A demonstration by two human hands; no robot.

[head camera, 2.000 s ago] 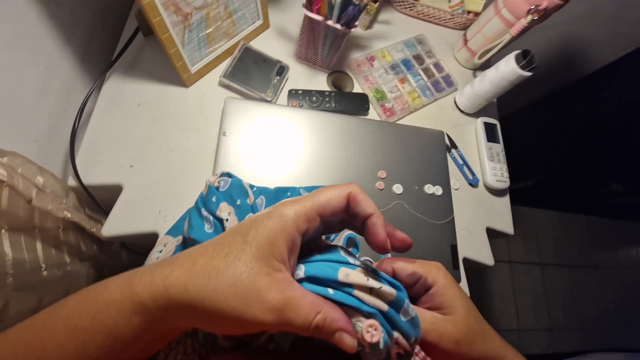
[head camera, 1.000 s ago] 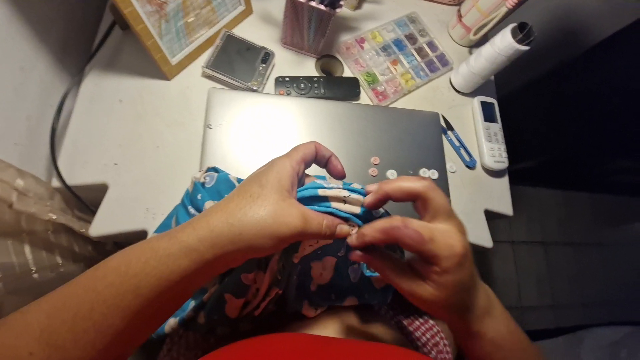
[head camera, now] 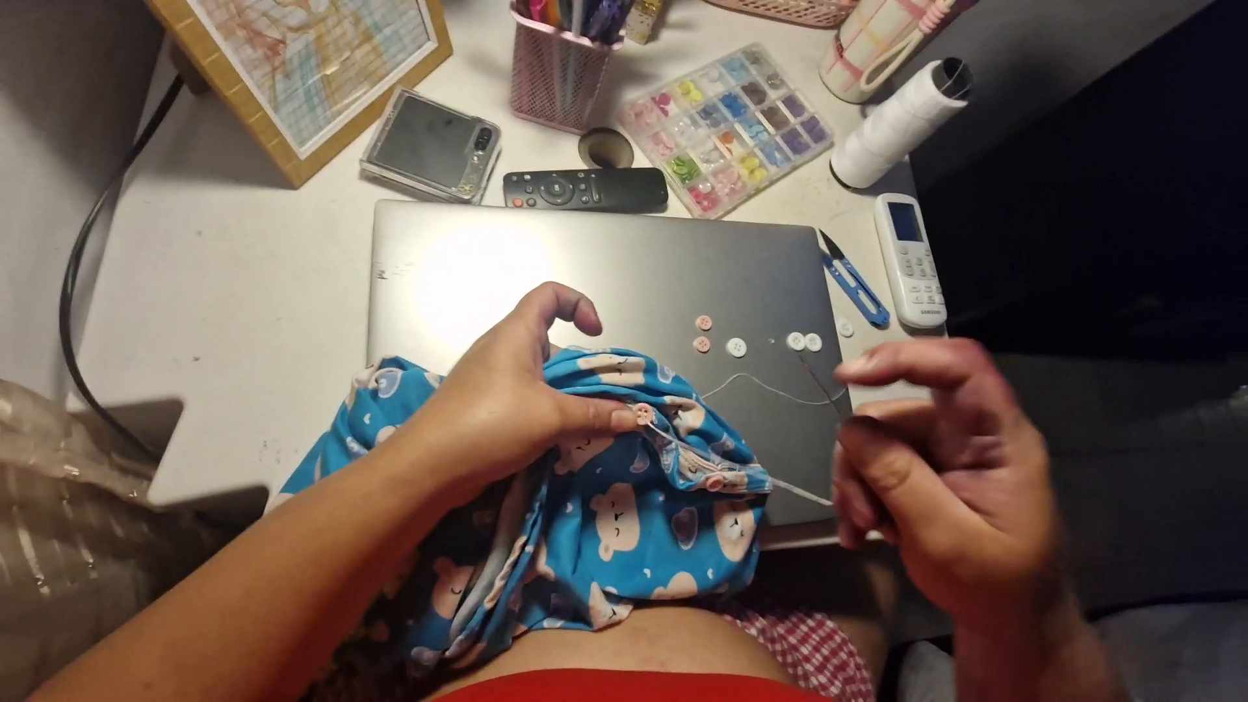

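Blue bear-print fabric [head camera: 624,517] lies bunched over my lap and the near edge of a closed silver laptop [head camera: 604,263]. My left hand [head camera: 526,390] grips the fabric, its thumb beside a pink button [head camera: 643,414] on the cloth. A second pink button [head camera: 715,483] sits lower on the same folded strip. To the right of the fabric, my right hand [head camera: 936,458] is raised with its fingertips drawn together. White thread [head camera: 799,490] runs from the cloth to that hand; a needle cannot be made out clearly. Loose pink buttons [head camera: 703,333] and white buttons [head camera: 737,347] rest on the laptop.
Blue thread snips [head camera: 854,283] and a white remote [head camera: 912,260] lie right of the laptop. Behind it are a black remote [head camera: 585,189], a phone [head camera: 432,144], a compartment box [head camera: 726,130], a mesh pen holder [head camera: 558,78], a white thread spool [head camera: 902,122] and a picture frame [head camera: 283,127].
My right hand has moved right, away from the fabric, and thread now shows stretched between them. The left hand still holds the cloth, where a pink button now shows beside the thumb.
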